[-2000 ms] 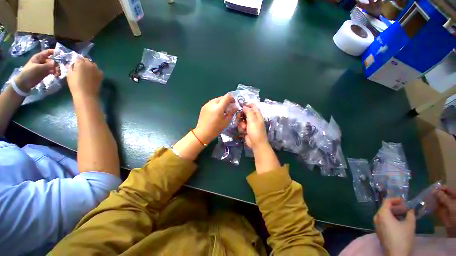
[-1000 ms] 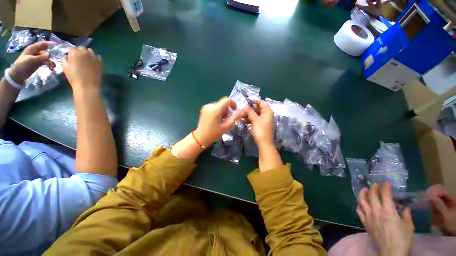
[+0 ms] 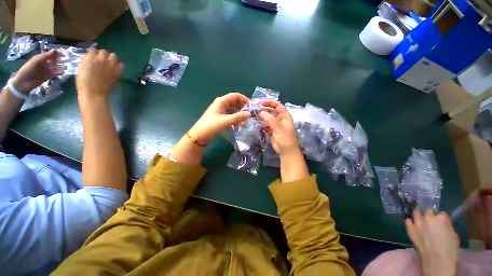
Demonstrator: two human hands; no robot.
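My left hand [image 3: 220, 117] and my right hand [image 3: 281, 128] meet at the left end of a heap of filled bags [image 3: 329, 141]. Their fingertips pinch a clear zip bag [image 3: 251, 114] between them. Its contents are mostly hidden by the fingers. Another clear bag [image 3: 265, 94] shows just beyond my fingertips. A crinkled bag with dark contents [image 3: 246, 161] lies below my hands. The long heap of overlapping bags spreads to the right of my right hand.
A bag with a dark cord [image 3: 169, 67] lies upper left, a loose dark cord [image 3: 145, 73] beside it. People work at left [image 3: 97, 75] and right [image 3: 436, 237]. A neighbour's bags [image 3: 419, 180], white roll [image 3: 381, 35], blue carton [image 3: 426, 56] and brown carton [image 3: 35, 16] surround the table.
My left hand has shifted slightly up, and my fingers have closed together around the bag. The left neighbour's hands have moved apart. The right neighbour's hand has moved right and down.
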